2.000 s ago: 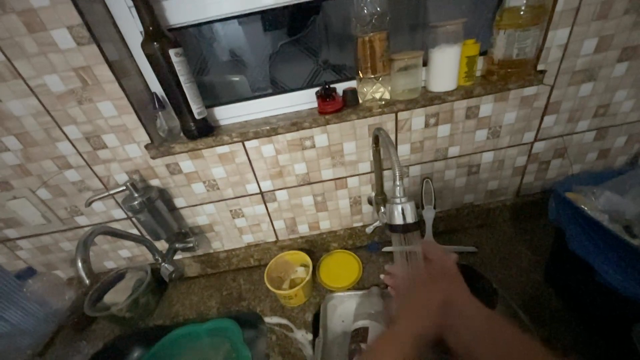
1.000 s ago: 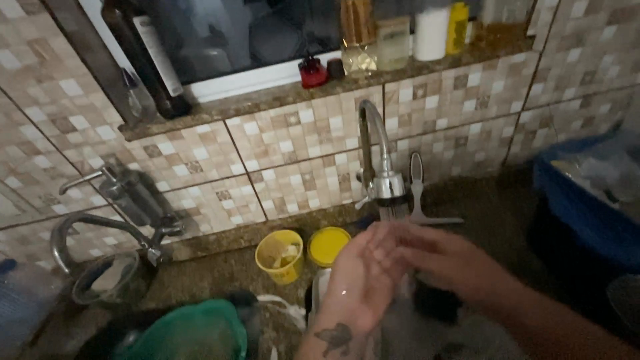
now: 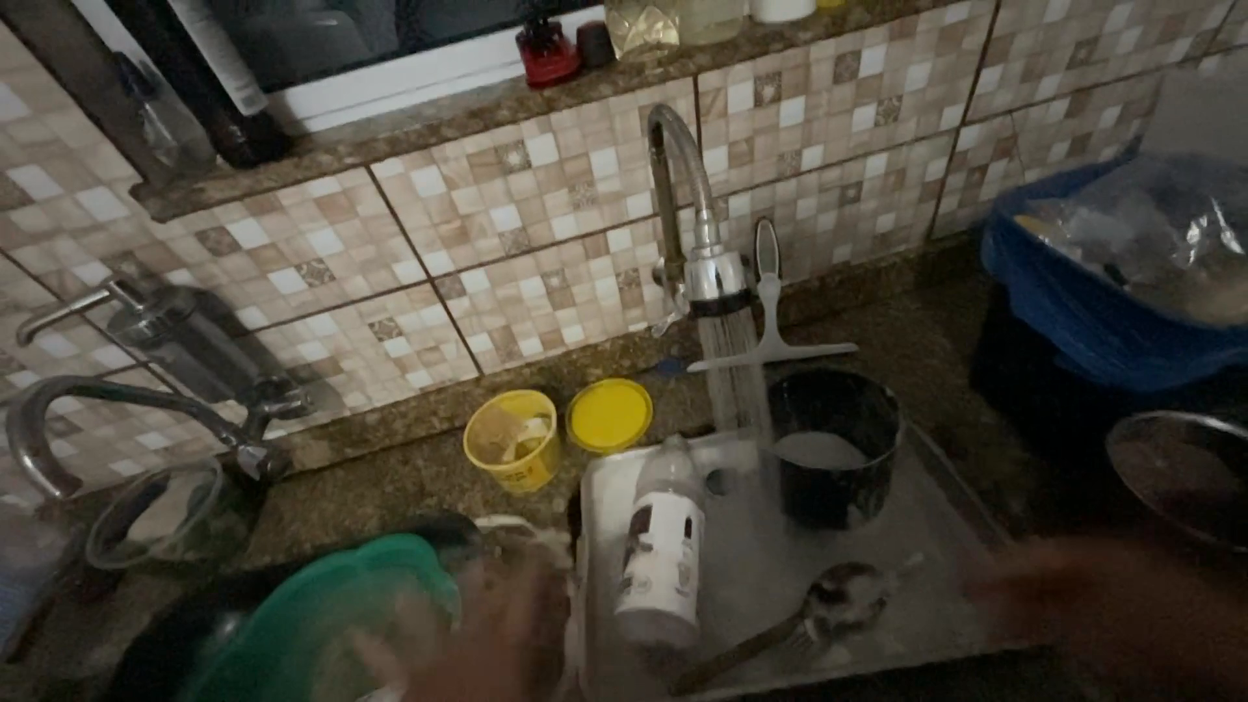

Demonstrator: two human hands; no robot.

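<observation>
Water runs from a chrome faucet (image 3: 719,278) into a metal tray (image 3: 741,585). In the tray lie a labelled plastic bottle (image 3: 663,551), a dark pot (image 3: 834,453) with whitish liquid, and a ladle-like utensil (image 3: 843,600). My left hand (image 3: 478,634), blurred, is over or beside a green plastic bowl (image 3: 390,575) at the lower left; whether it touches the bowl cannot be told. My right hand (image 3: 1053,585), also blurred, is right of the tray near its edge, and its fingers are not clear.
A yellow tub (image 3: 515,444) and a yellow lid (image 3: 610,414) stand behind the tray. A small squeegee (image 3: 770,312) leans on the tiled wall. At the right are a blue-lined bin (image 3: 1102,283) and a round glass lid (image 3: 1185,478). A second faucet (image 3: 127,390) is at the left.
My hands were together under the running water and have moved apart, the left toward the green bowl, the right to the right. The bottle, pot and utensil now show. The view has tilted down.
</observation>
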